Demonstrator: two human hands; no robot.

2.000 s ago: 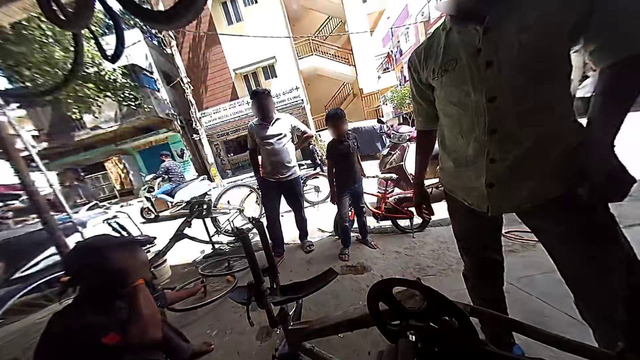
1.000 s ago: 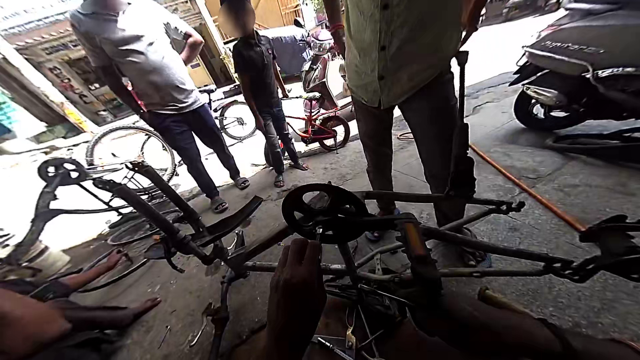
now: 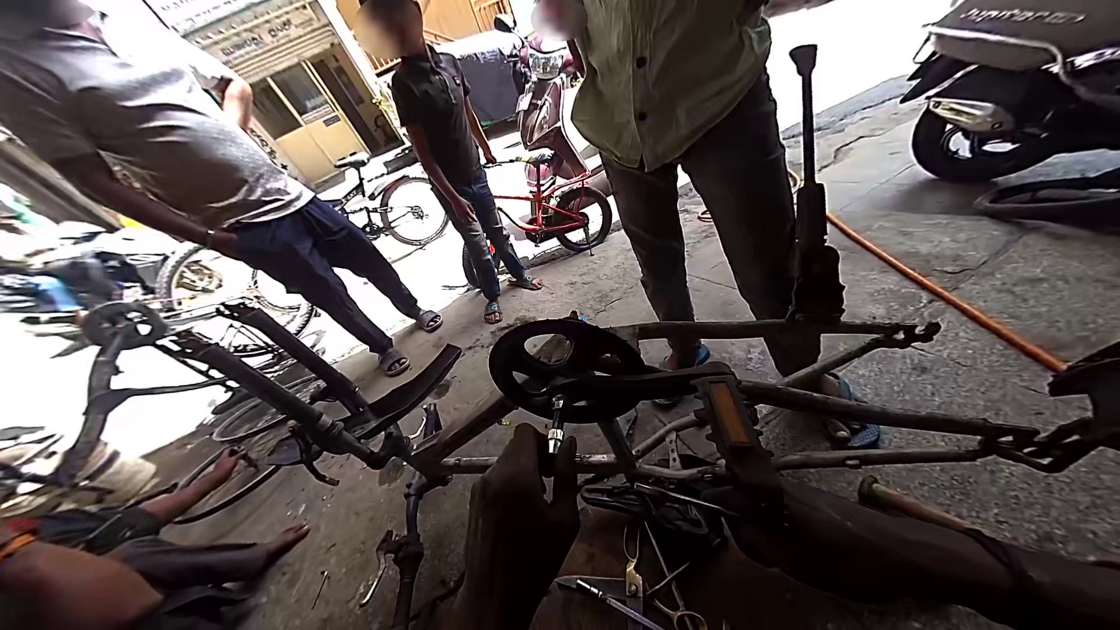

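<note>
An upturned bicycle frame [image 3: 814, 398] lies across the view, its dark chainring [image 3: 525, 372] near the middle. My left hand [image 3: 522, 516] pinches a small shiny cylindrical metal piece [image 3: 556, 424] between thumb and fingers, its upper end against the crank's hub. From there the dark crank arm [image 3: 647, 381] runs right to a pedal with an orange reflector [image 3: 728, 413]. At the pedal's lower end is my right hand [image 3: 752, 516], reaching in from the lower right; its fingers are dark and partly hidden behind the pedal. The frame's fork [image 3: 302, 385] points up to the left.
Scissors [image 3: 632, 569] and other tools lie below the frame. Three people stand beyond it; another person's arm and leg [image 3: 219, 556] are at lower left. A hand pump [image 3: 814, 201] stands upright behind the frame. An orange hose [image 3: 945, 289] crosses the ground near a parked scooter [image 3: 989, 105].
Two seconds ago neither of my hands showed plainly; one second ago my left hand was near the chainring. The view has swung down and right onto the bicycle frame.
</note>
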